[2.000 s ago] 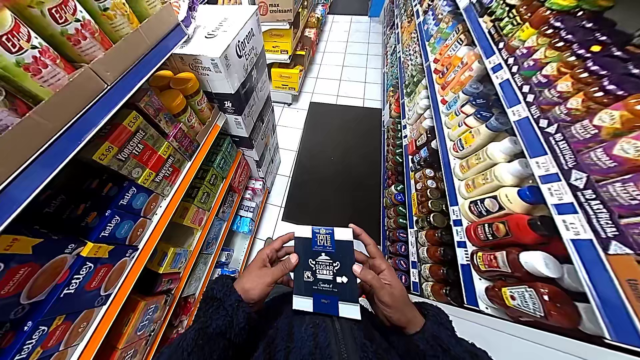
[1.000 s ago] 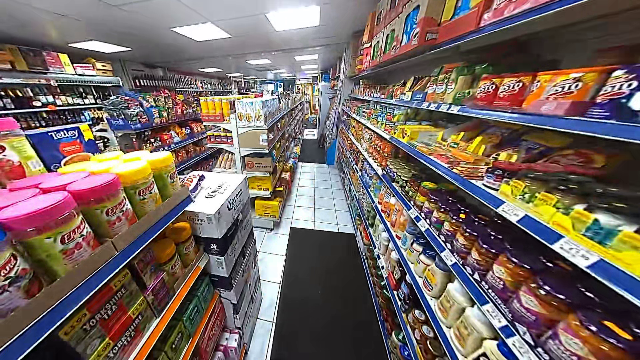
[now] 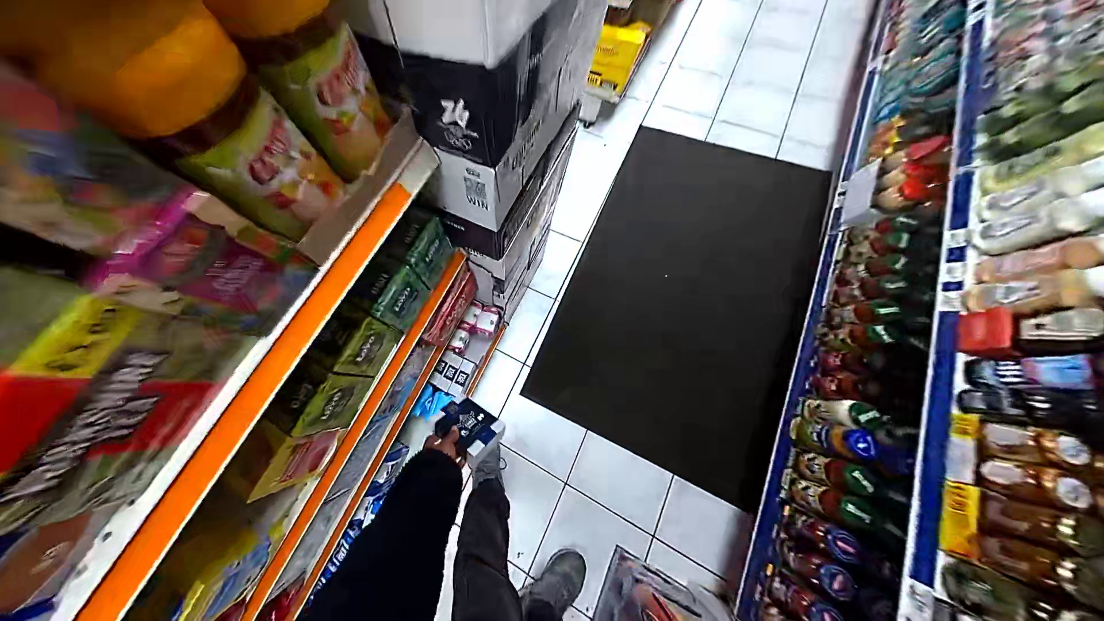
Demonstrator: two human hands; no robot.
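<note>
My left hand point(image 3: 445, 443) reaches down at the lower left and grips a dark blue and white box of sugar cubes point(image 3: 470, 424), its thumb over the near edge. The box is close beside the lowest shelves of the left rack, near blue-wrapped packs point(image 3: 431, 402) and small dark-labelled packs point(image 3: 452, 373). A dark sleeve covers the arm. My right hand is outside the view.
Left shelves with orange edging point(image 3: 285, 341) hold tea boxes point(image 3: 398, 297) and jars with orange lids point(image 3: 285, 129). Stacked cartons point(image 3: 483, 103) stand beyond. A black mat point(image 3: 681, 302) lies on white floor tiles. Bottles point(image 3: 841, 444) fill the right rack. My shoe point(image 3: 556, 582) is below.
Two seconds ago both hands held the sugar box at my chest; now the left hand has it low by the left shelves. The view has swung up, then down again.
</note>
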